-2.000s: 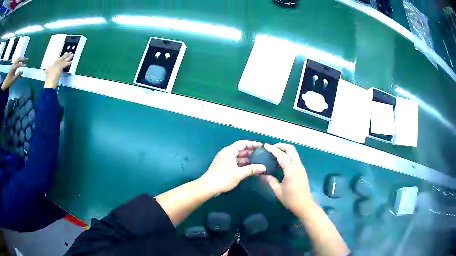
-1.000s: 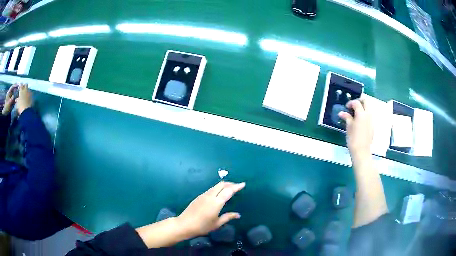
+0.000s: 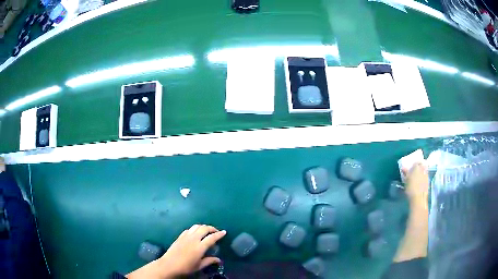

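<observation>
My left hand is low in the view, fingers apart, beside a partly hidden dark grey case on the bench; no grip on it shows. My right hand is at the right with its fingers closed on a small white card stack. Several grey cases lie loose between my hands. On the belt, an open box holds two earbuds and a grey case in its black tray. White lids lie on both sides of it.
Another open box with earbuds and case is farther left; one is at far left. A right-hand box has a white card inside. A pale rail edges the belt. Clear plastic covers the bench's right. A white scrap lies left.
The view has turned. My right hand has left the earbud box and come down to the white card stack. My left hand has moved lower, beside a case.
</observation>
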